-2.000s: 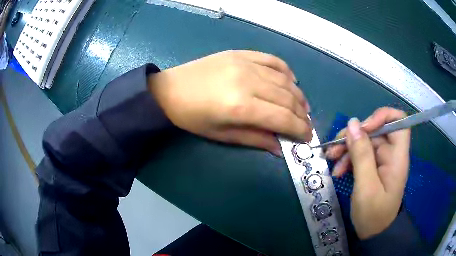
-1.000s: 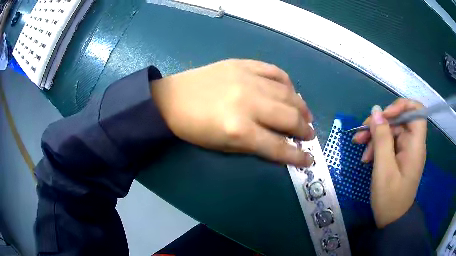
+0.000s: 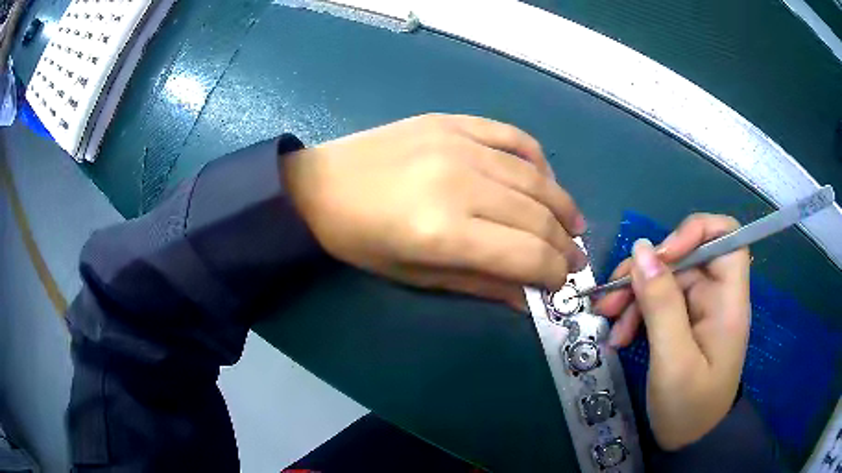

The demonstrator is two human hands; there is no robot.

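Observation:
My left hand (image 3: pixel 434 208) lies over the upper end of the silver carrier strip (image 3: pixel 563 397), its fingers gripping the strip and hiding that end. The strip holds a row of round units (image 3: pixel 583 355) with dark or metallic rings. My right hand (image 3: pixel 692 323) holds the tweezers (image 3: pixel 729 242) like a pen. Their tip is at the uppermost visible round unit (image 3: pixel 565 299), beside my left fingertips. Whether the tip holds an insert cannot be told. The blue grid tray (image 3: pixel 785 351) lies under and beside my right hand, which hides much of it.
White parts trays (image 3: pixel 88 69) are stacked at the upper left, with a blue edge beside them. A long white rail (image 3: pixel 609 65) crosses the dark green belt (image 3: pixel 305 92) behind my hands. Part of another white tray (image 3: pixel 826 453) shows at the lower right edge.
My right hand first moved right to the blue grid tray, then came back left to the strip with the tweezers. The strip and my left fingers have shifted slightly down.

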